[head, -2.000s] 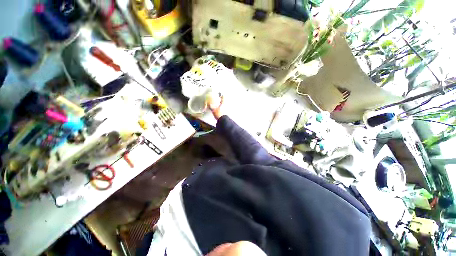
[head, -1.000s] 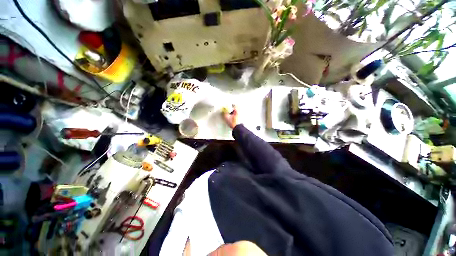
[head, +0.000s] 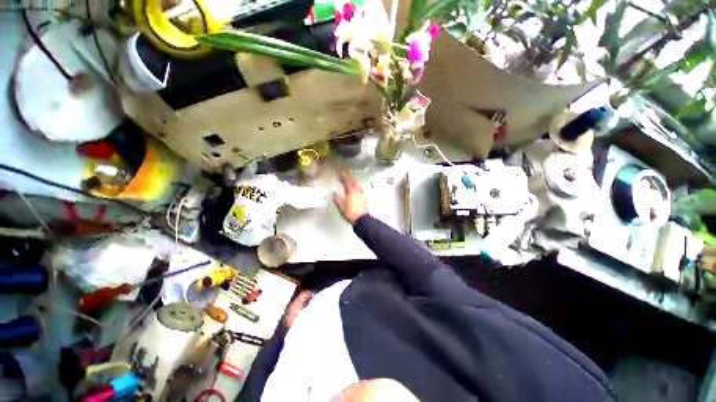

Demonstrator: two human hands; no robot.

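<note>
My right hand (head: 351, 199) reaches over the white tabletop (head: 318, 239), fingers apart and extended toward the back; nothing is clearly seen in it. A round pale cup (head: 276, 250) stands near the front edge, left of this hand. A white printed bag (head: 251, 212) with a yellow smiley lies behind the cup. A small yellow object (head: 308, 157) is at the back. My left hand (head: 297, 306) shows only as a small part by the left table's edge; its fingers and any hold are hidden.
Left lie small tools, a red piece (head: 230, 369), a screwdriver (head: 106, 297) and the sewing machine end (head: 180, 316). A yellow-orange container (head: 149, 177) is farther back. A flower bunch (head: 400, 86) stands behind my right hand. A white mechanism (head: 494, 192) and a thread spool (head: 640, 195) are right.
The view has shifted, bringing the flowers nearer the middle. My right hand has moved from beside the cup to farther right and back. My left hand has come into view.
</note>
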